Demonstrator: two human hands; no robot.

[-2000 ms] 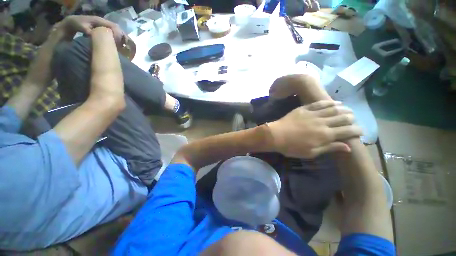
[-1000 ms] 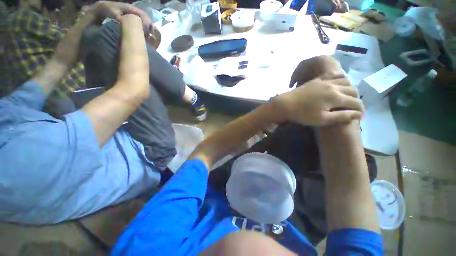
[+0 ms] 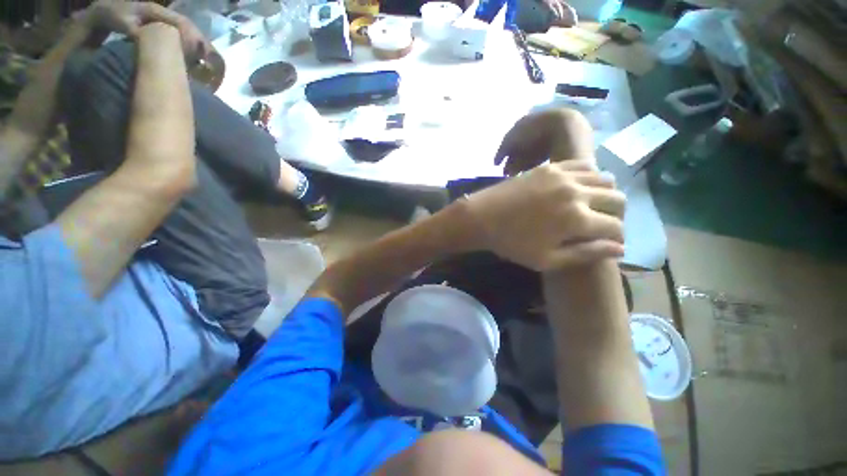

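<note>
My left hand (image 3: pixel 555 216) lies across my bare right forearm (image 3: pixel 594 344), its fingers wrapped over it near the wrist. My right hand (image 3: pixel 546 139) is bent forward beyond it, over my knee near the table edge; its fingers are partly hidden and I cannot tell whether they hold anything. A round translucent white tub (image 3: pixel 435 349) sits on my lap against my blue shirt. A second round white tub (image 3: pixel 661 357) with small marks on top is on the cardboard right of my forearm.
A white table (image 3: pixel 464 116) ahead bears a dark blue case (image 3: pixel 353 88), a brown disc (image 3: pixel 272 77), white cartons and small items. A seated person in light blue (image 3: pixel 139 325) is at left. Cardboard (image 3: pixel 771 344) and a water bottle (image 3: pixel 697 151) are at right.
The view has shifted. My left hand has moved along the forearm toward the wrist, and its fingers now curl around it. The second tub is more exposed than two seconds ago.
</note>
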